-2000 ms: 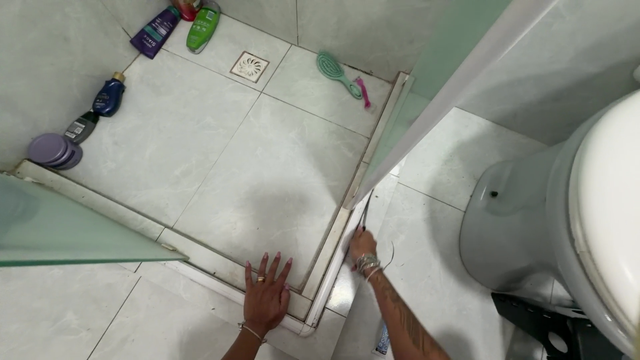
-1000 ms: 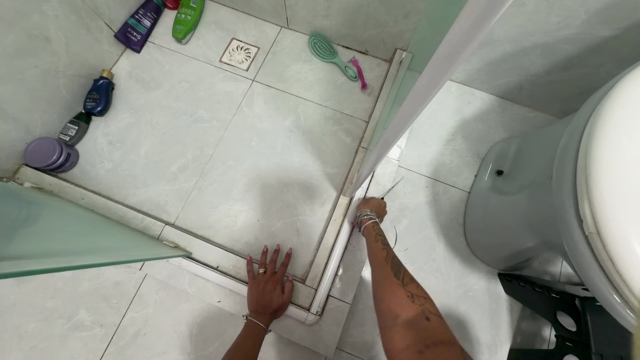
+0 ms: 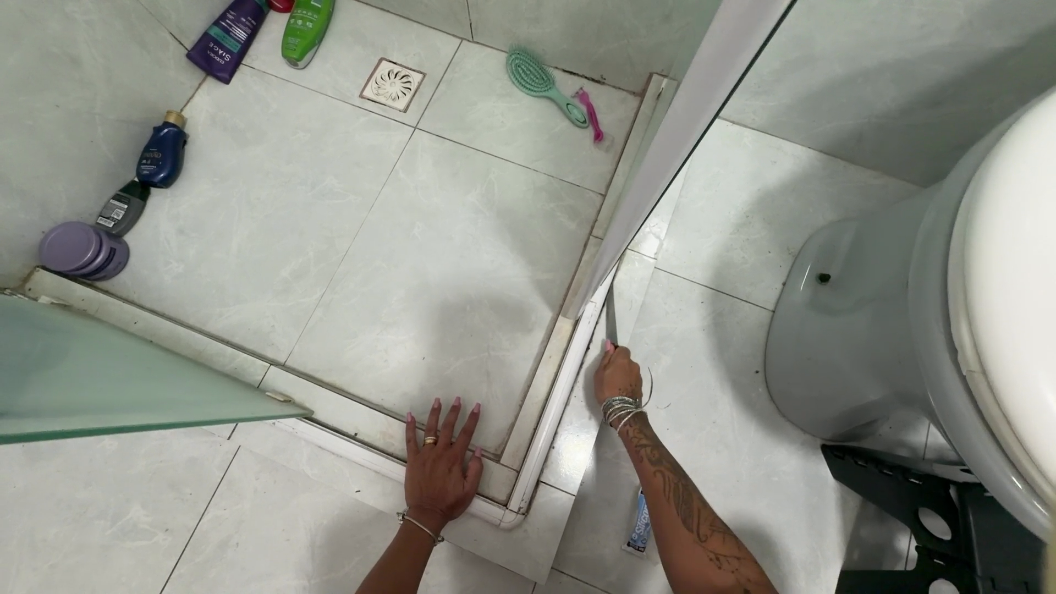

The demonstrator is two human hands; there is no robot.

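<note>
My left hand (image 3: 441, 466) lies with fingers spread on the tiled shower curb (image 3: 495, 480) near its corner, holding nothing. My right hand (image 3: 619, 375) is closed around the handle of a knife-like tool with a thin blade (image 3: 611, 313). The blade points away from me, along the outer side of the curb, beside the white trim strip (image 3: 551, 412); its tip is close to the lower edge of the glass door's frame (image 3: 660, 165). The handle is mostly hidden in my fist. A blue and white tube (image 3: 638, 524) with writing lies on the floor, partly behind my right forearm.
A toilet (image 3: 858, 322) stands at the right, with a black folding stool (image 3: 916, 511) below it. A frosted glass panel (image 3: 124, 371) juts in from the left. Inside the shower are a floor drain (image 3: 393, 84), a green hairbrush (image 3: 536, 78), a pink razor (image 3: 591, 115) and several bottles (image 3: 162, 153).
My right hand still grips the tool; its blade, angled out over the floor tiles a second ago, now lies along the curb's outer side. My left hand stays on the curb.
</note>
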